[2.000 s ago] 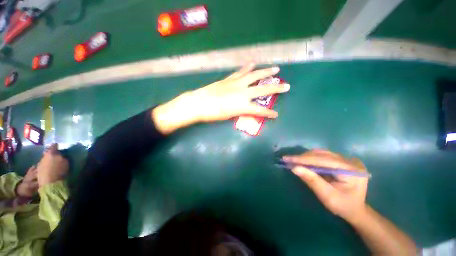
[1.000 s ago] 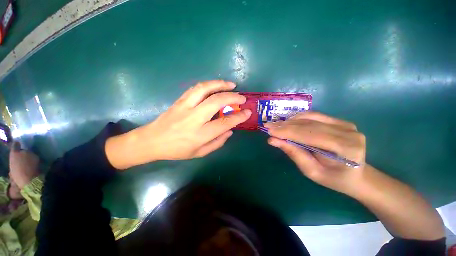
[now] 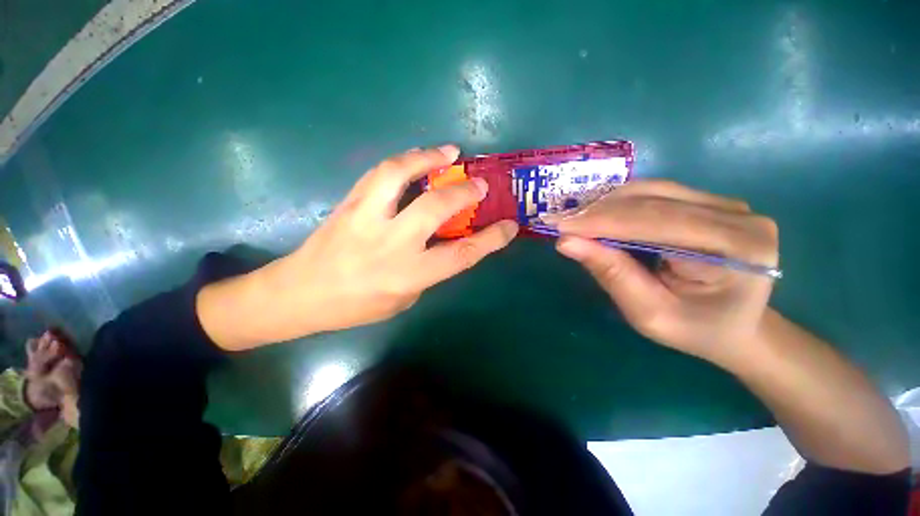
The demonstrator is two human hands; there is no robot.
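Observation:
A dark red housing (image 3: 494, 202) lies on the green bench in the middle, its right end tilted slightly up the view. An orange end piece (image 3: 456, 207) shows at its left end, partly under fingers. A blue and white circuit board (image 3: 580, 183) fills its right part. My left hand (image 3: 353, 242) grips the housing's left end with spread fingers. My right hand (image 3: 686, 262) holds a slim purple-blue pen-like tool (image 3: 696, 259); its tip is at the housing's lower edge beside the board, and the exact contact is hidden by fingers.
The glossy green bench (image 3: 303, 91) has bright light reflections. A pale rail (image 3: 76, 66) curves across the upper left corner. Another person's hand (image 3: 52, 373) and yellow-green sleeve are at the lower left. A dark rounded shape, seemingly the wearer's head, covers the bottom centre.
From two seconds ago, the housing has come nearer and turned sideways, and the tool has come to its edge. Since one second ago, the housing's right end has shifted slightly up the view.

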